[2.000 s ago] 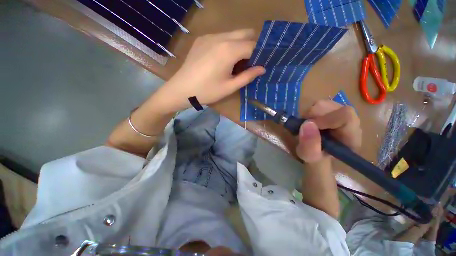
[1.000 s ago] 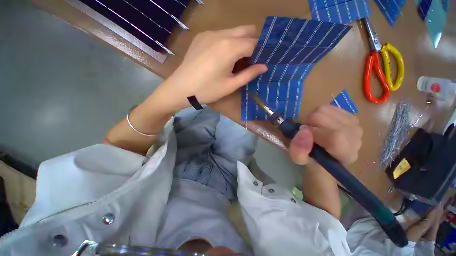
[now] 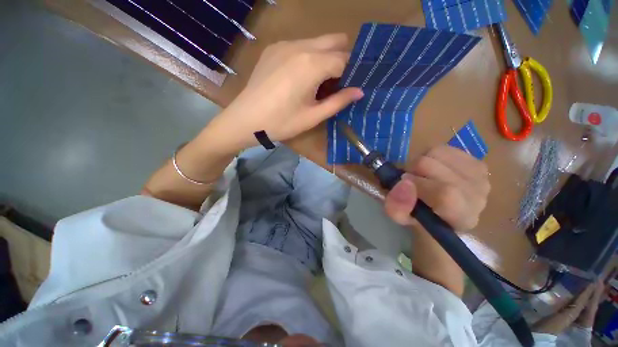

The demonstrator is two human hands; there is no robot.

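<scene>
My left hand (image 3: 298,85) holds the left edge of blue cut cell pieces (image 3: 400,74) with pale dashed lines. The upper part slants up to the right; the lower part lies at the table's front edge. A thin ribbon end sticks out below its lower left corner. My right hand (image 3: 444,186) grips the dark handle of a soldering iron (image 3: 440,230). The iron's thin tip is over the lower left of the blue pieces, just below my left thumb; whether it touches cannot be told. My left fingertips are partly hidden behind the pieces.
Scissors (image 3: 518,101), a small cut piece (image 3: 469,140), loose ribbon pieces (image 3: 539,179) and a white bottle (image 3: 593,116) lie right. A black iron stand (image 3: 576,217) is at far right. A dark tabbed cell stack (image 3: 196,27) is upper left. Another person's hands (image 3: 572,308) show lower right.
The iron's handle has swung down and left, its tip staying near the left edge of the blue pieces. My right hand has shifted slightly left. My left hand has barely moved.
</scene>
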